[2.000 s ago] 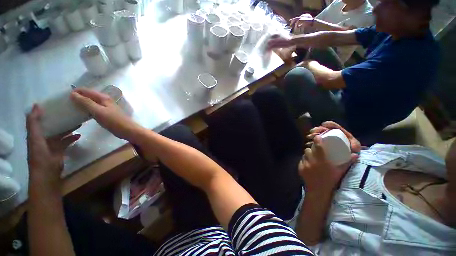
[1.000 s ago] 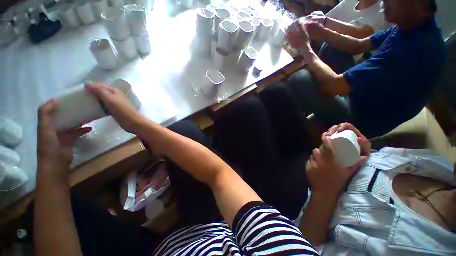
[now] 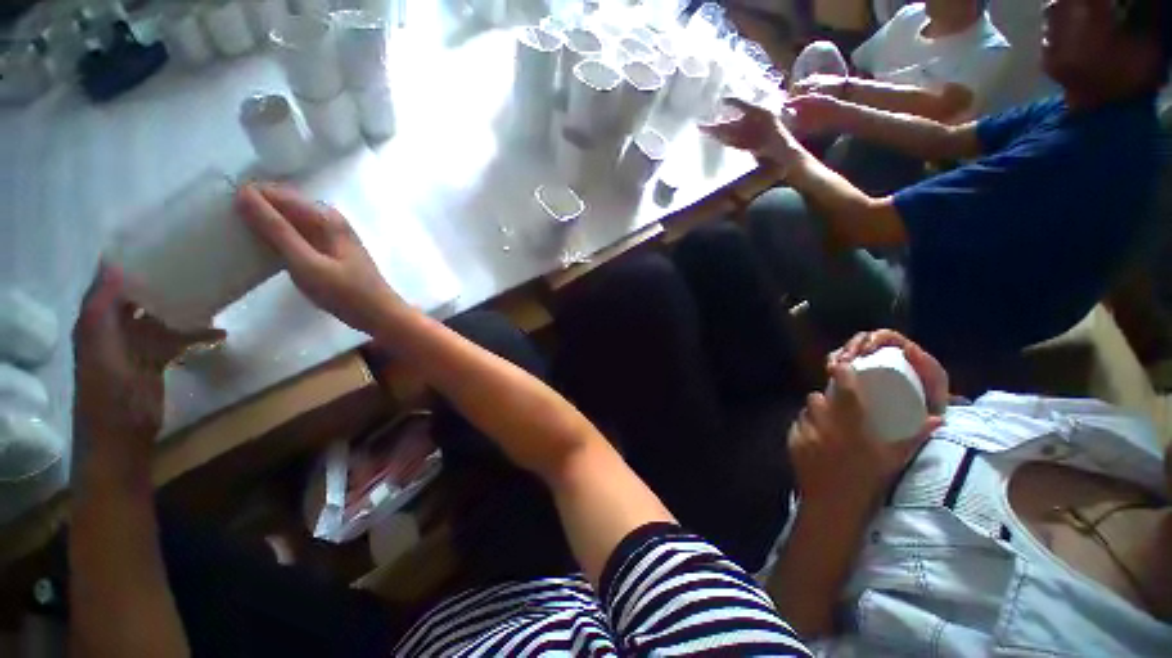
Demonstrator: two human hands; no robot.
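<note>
A long white cylinder (image 3: 195,251), perhaps joined or nested cups, lies tilted between my two hands above the near left part of the white-covered table. My left hand (image 3: 129,321) holds its left end, thumb side towards the table edge. My right hand (image 3: 315,251) holds its right end from above with bent fingers. Both hands are bare. Whether it is one cylinder or two cannot be told. Its openings are hidden by my hands and blur.
White cups (image 3: 594,97) stand grouped mid-table, others (image 3: 276,133) stacked behind my hands. Bagged cups (image 3: 23,386) lie at the left edge. Seated at the right, one person holds a white cup (image 3: 889,392); another in blue (image 3: 1028,219) reaches in. A carrier bag (image 3: 373,476) sits below the table edge.
My hands still hold the cylinder; it has shifted slightly and tilted its right end up. The blue-clad person's hands have moved and opened near the table corner. The view has shifted a little.
</note>
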